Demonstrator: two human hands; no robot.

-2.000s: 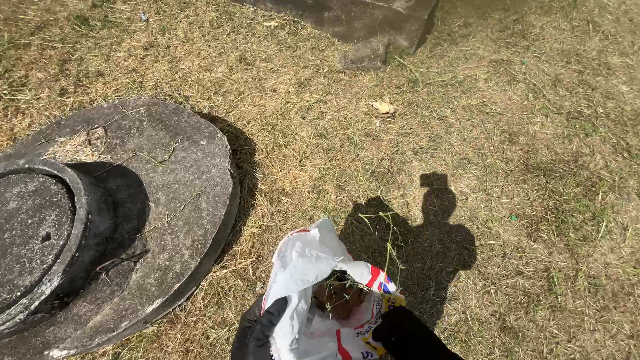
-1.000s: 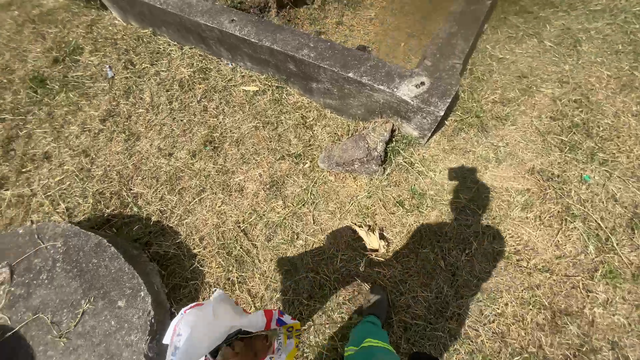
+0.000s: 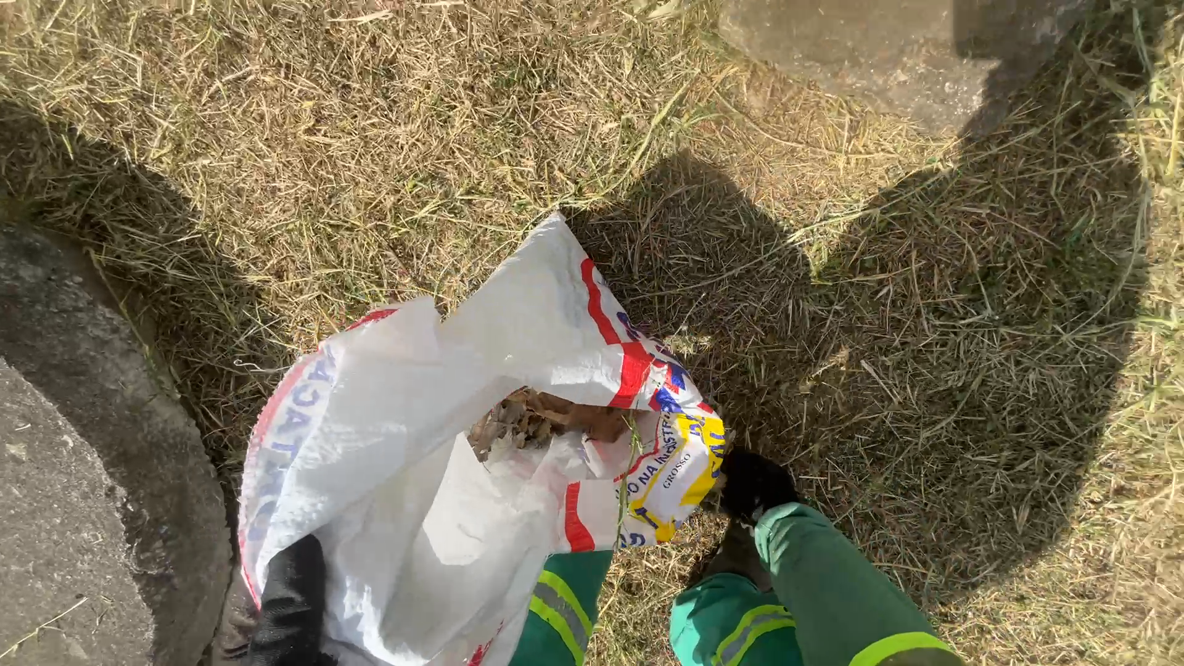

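A white woven plastic sack with red, blue and yellow print stands with its mouth spread at the lower middle. Dry brown leaves show inside it. My left hand, in a black glove, grips the sack's rim at lower left, with the thumb side on the outside visible. My right hand, also in a black glove, is at the sack's right side, against the yellow printed part; its fingers are mostly hidden, so its hold cannot be made out.
A rounded concrete slab lies at the left edge. A stone or concrete block is at the top right. Dry cut grass covers the ground. My legs in green trousers with reflective bands stand just below the sack.
The view has shifted down and closer to the ground. The sack, partly in view at the lower edge a second ago, now shows nearly whole, with both gloved hands at it.
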